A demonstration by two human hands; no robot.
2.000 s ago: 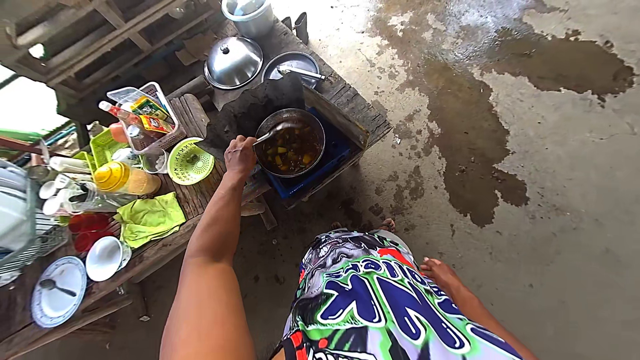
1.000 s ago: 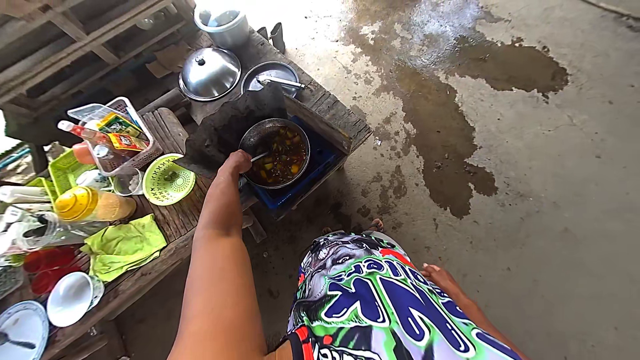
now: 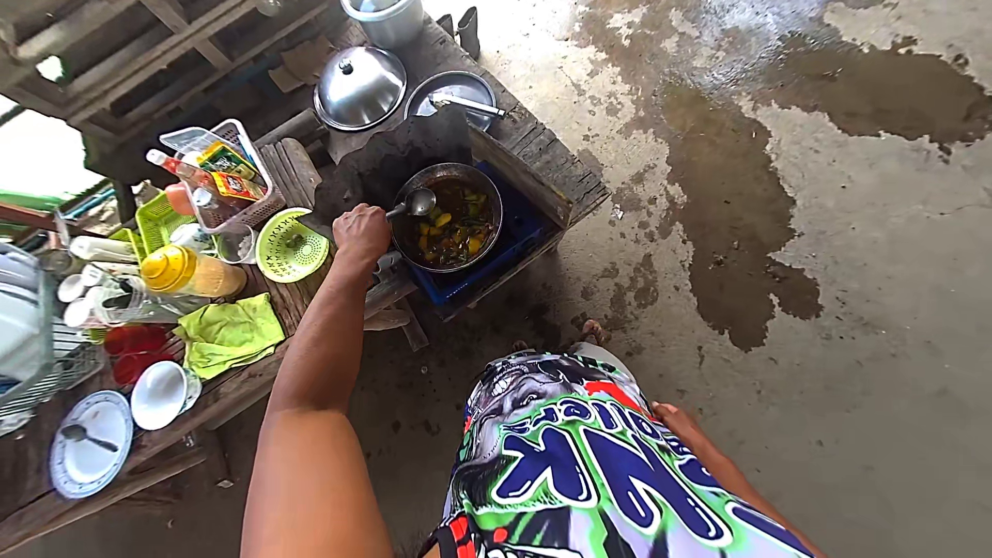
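Note:
My left hand [image 3: 362,232] is closed around the handle of a metal ladle [image 3: 420,202], whose bowl is above the near-left part of a round pan [image 3: 497,232]. Dark broth with yellow and green vegetable pieces [image 3: 457,225] fills the pan. The pan rests on a blue stove [image 3: 515,225], with a dark, jagged sheet [image 3: 403,151] standing behind and left of it. My right hand [image 3: 676,418] hangs low by my right side, partly hidden by my printed shirt; whether it holds anything cannot be seen.
Left of the pan, the wooden table [image 3: 298,306] bears a green strainer [image 3: 292,246], a basket of condiments [image 3: 267,198], a green cloth [image 3: 232,333], a bowl [image 3: 159,395] and a plate [image 3: 91,449]. Behind are a domed lid [image 3: 360,89], a metal plate [image 3: 457,81] and a bucket [image 3: 391,23].
The ladle's bowl was down in the broth one second ago; now it is raised into view at the pan's left side, in my left hand. My right arm stays low.

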